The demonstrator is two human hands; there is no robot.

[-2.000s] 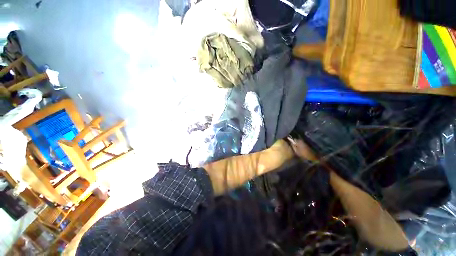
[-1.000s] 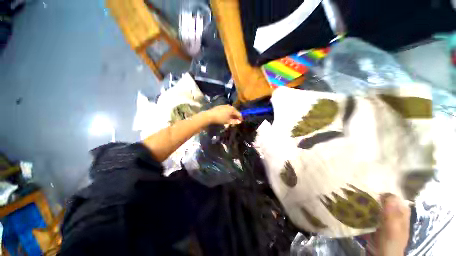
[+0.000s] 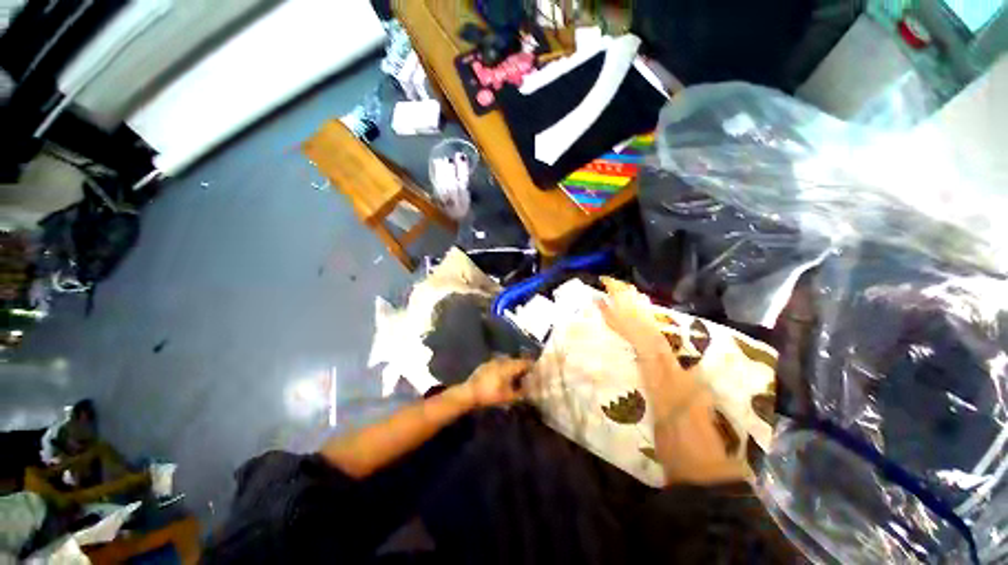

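A cream printed light panel with dark olive-brown patches lies across the wearer's lap and the blue plastic rim. My left hand has curled fingers at the panel's left edge and appears to grip it. My right hand reaches over the panel to its far edge; its fingertips are blurred, so its grip cannot be told. Dark grey cloth lies on a cream cloth pile beyond my left hand.
Clear plastic bags bulge at the right. A wooden table ahead bears a rainbow-striped packet and a white curved strip on black cloth. A small wooden stool stands on the grey-blue floor, with a chair at lower left.
The view has swung to show more table and floor. The printed panel has come down from the right into the lap. My right hand has moved to its far edge, my left to its left edge.
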